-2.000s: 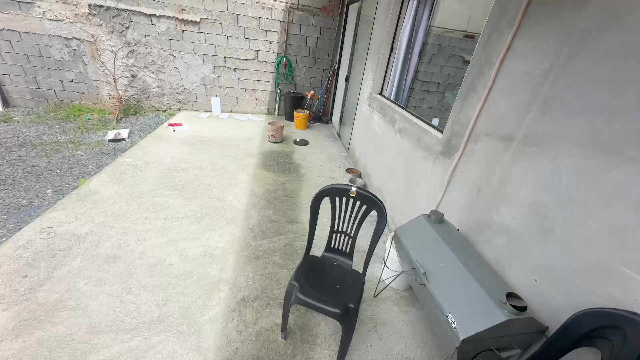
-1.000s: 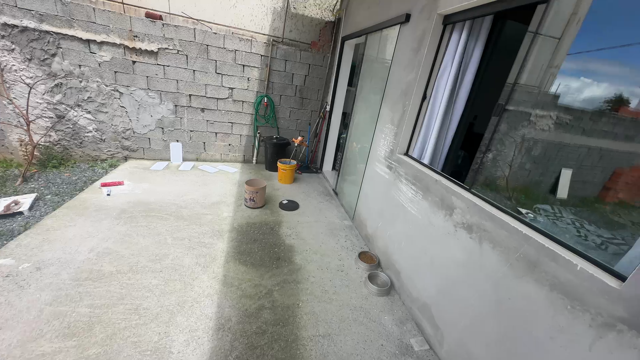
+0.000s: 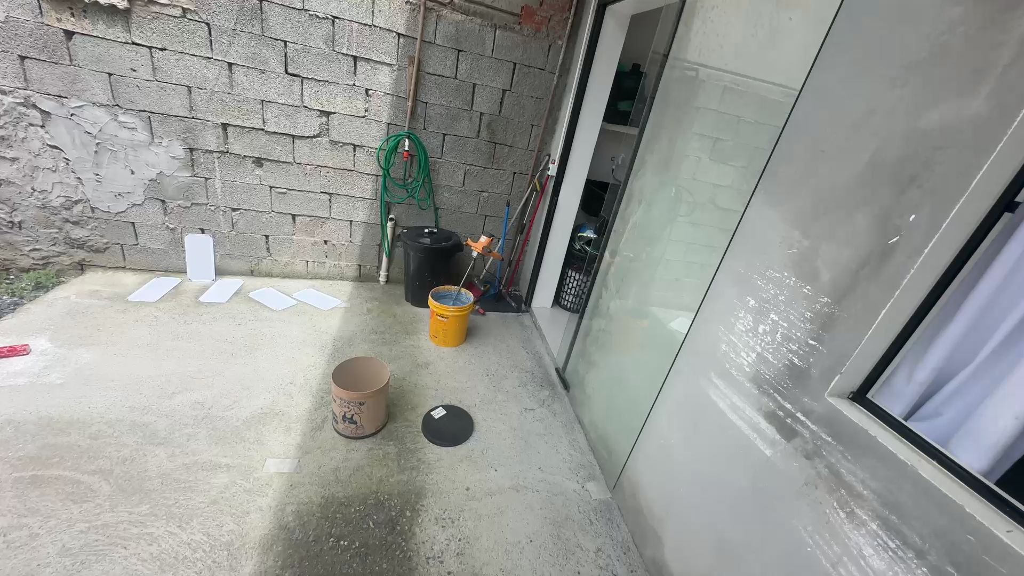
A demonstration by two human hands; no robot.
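Observation:
Neither my left hand nor my right hand shows in the head view. An uncovered brown cylindrical container [image 3: 360,402] with dark print stands on the concrete floor, and a round black lid [image 3: 447,426] lies flat just right of it. Behind them is a yellow bucket [image 3: 449,320] with greyish material inside and the rod of an orange power mixer [image 3: 482,246] standing in it. A black lidded bin [image 3: 429,268] is behind the bucket, below a coiled green hose [image 3: 406,176] on the block wall. Several white panels lie near that wall; one white panel [image 3: 200,258] leans upright.
Along the right runs a grey rendered wall [image 3: 752,320] with a sliding glass door [image 3: 680,208] partly open and a window with a pale curtain [image 3: 960,344]. Long-handled tools [image 3: 538,232] lean in the corner by the doorway. A red object [image 3: 14,350] lies at the left edge.
The view has moved forward toward the block wall and the yellow bucket. The black chair and grey metal box seen two seconds ago, and the two small bowls by the wall, are out of view.

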